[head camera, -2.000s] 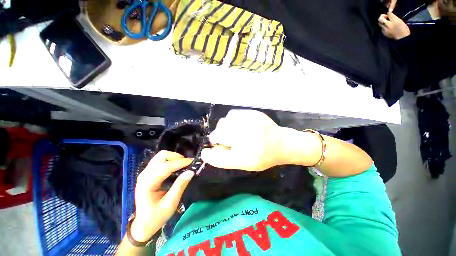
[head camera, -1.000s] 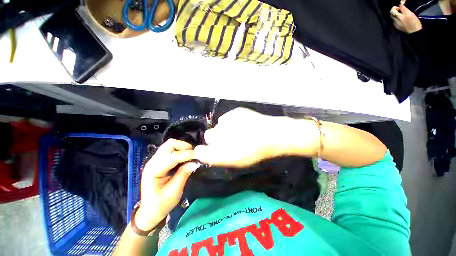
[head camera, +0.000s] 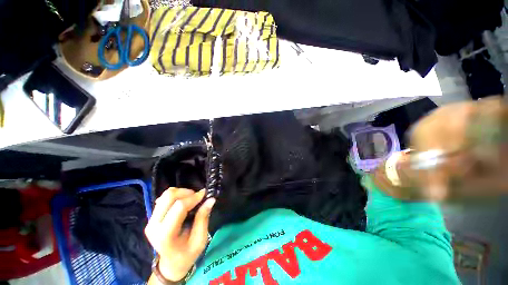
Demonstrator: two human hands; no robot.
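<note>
A black garment (head camera: 267, 161) lies over my lap below the table edge, with a dark curved opening at its left. A narrow beaded trim (head camera: 213, 170) with silvery glints runs along the edge of that opening. My left hand (head camera: 181, 225) pinches the garment edge at the lower end of the trim. My right hand (head camera: 451, 150) is far out at the right, blurred, with the arm swung away from the garment. Whether its fingers hold a needle cannot be seen, and no thread is clear.
The white table (head camera: 184, 97) bears a smartphone (head camera: 59, 97), a round tray (head camera: 78, 50) with blue-handled scissors (head camera: 123, 47), a striped yellow-black bundle (head camera: 214, 42) and black cloth (head camera: 351, 28). A blue basket (head camera: 92, 267) stands at left, a lilac stool (head camera: 374, 147) at right.
My right hand has left the garment edge and swung far to the right. My left hand still pinches the edge. The view has shifted, so the other person's hand is no longer visible.
</note>
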